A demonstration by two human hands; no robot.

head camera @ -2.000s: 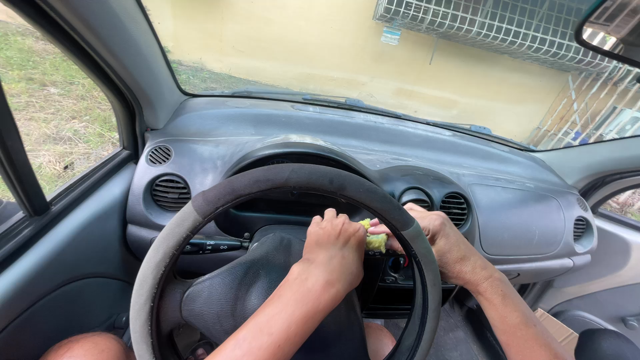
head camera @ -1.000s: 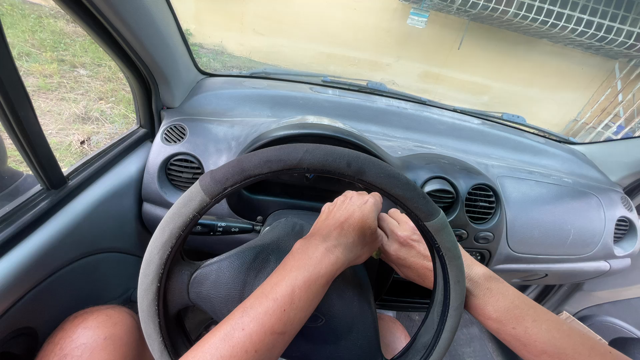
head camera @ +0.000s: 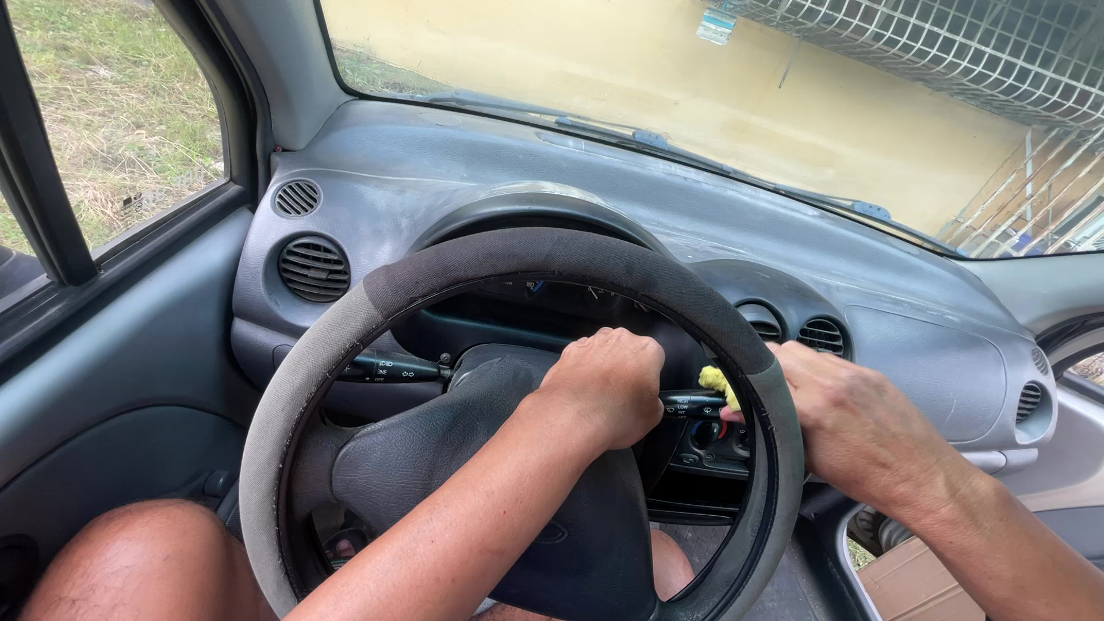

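My left hand (head camera: 604, 384) is closed around the inner part of the wiper stalk (head camera: 693, 404), reaching over the hub of the steering wheel (head camera: 552, 250). Just right of the wheel rim is my right hand (head camera: 832, 418), its fingers on a yellow cloth (head camera: 714, 379) that touches the stalk's outer end. The wheel wears a grey and black fabric cover. Part of the cloth and the right fingertips are hidden behind the rim.
The light stalk (head camera: 392, 368) sticks out left of the hub. Behind the wheel lies the grey dashboard (head camera: 914, 362) with round air vents (head camera: 314, 269). Heater knobs (head camera: 707, 434) sit below the right stalk. A cardboard piece (head camera: 918, 582) lies at the lower right.
My hands were close together inside the wheel; now they are apart, the right one farther right by the rim. The yellow cloth, mostly hidden one second ago, shows at the stalk's end.
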